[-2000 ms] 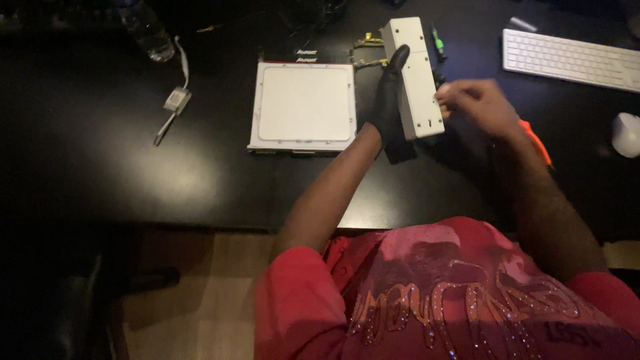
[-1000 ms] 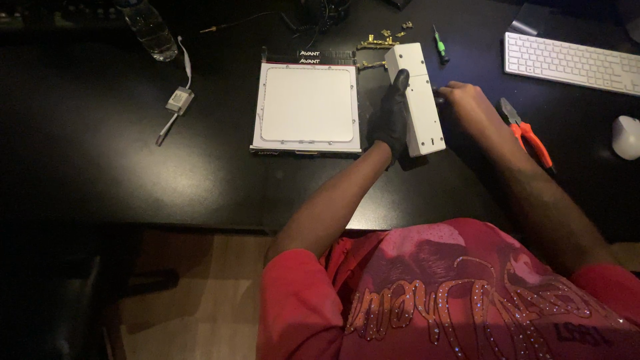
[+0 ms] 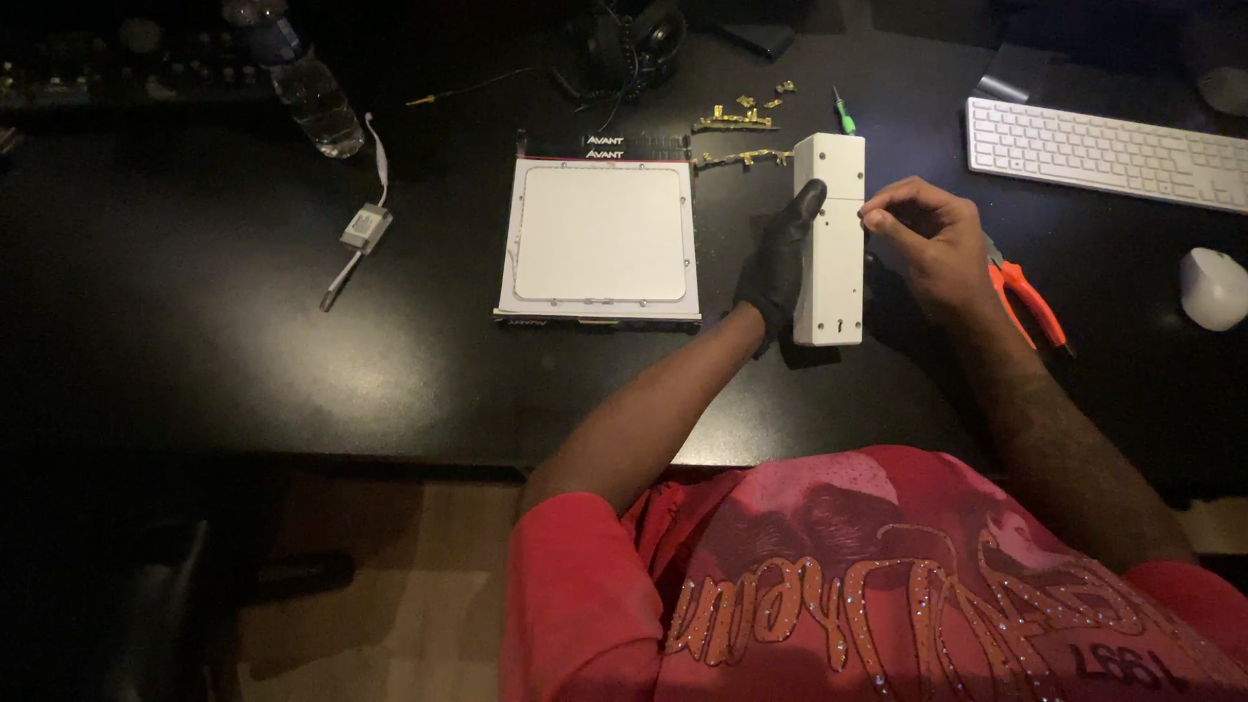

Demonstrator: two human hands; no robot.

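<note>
In a black glove, my left hand [image 3: 783, 255] grips the left side of a long white plastic housing [image 3: 837, 263], which has screw holes in its face and stands lengthwise away from me. My bare right hand [image 3: 931, 239] is at the housing's upper right edge, with thumb and forefinger pinched close to a hole there; whether they hold a small screw is too small to tell. Brass contact strips [image 3: 746, 158] and small brass pieces [image 3: 746, 101] lie beyond the housing. A small green-handled screwdriver [image 3: 844, 115] lies past its far end.
Left of the housing is a white square panel [image 3: 604, 234] on an Avant box. Orange-handled pliers [image 3: 1032, 297], a white keyboard [image 3: 1111, 151] and a white mouse [image 3: 1213, 289] are at right. Further left lie an LED driver with leads [image 3: 366, 228] and a plastic water bottle [image 3: 317, 102].
My right hand has moved up along the housing's right edge. The housing, in my left hand, now stands more upright in view than its earlier slant. The pliers, mostly hidden at first, show more.
</note>
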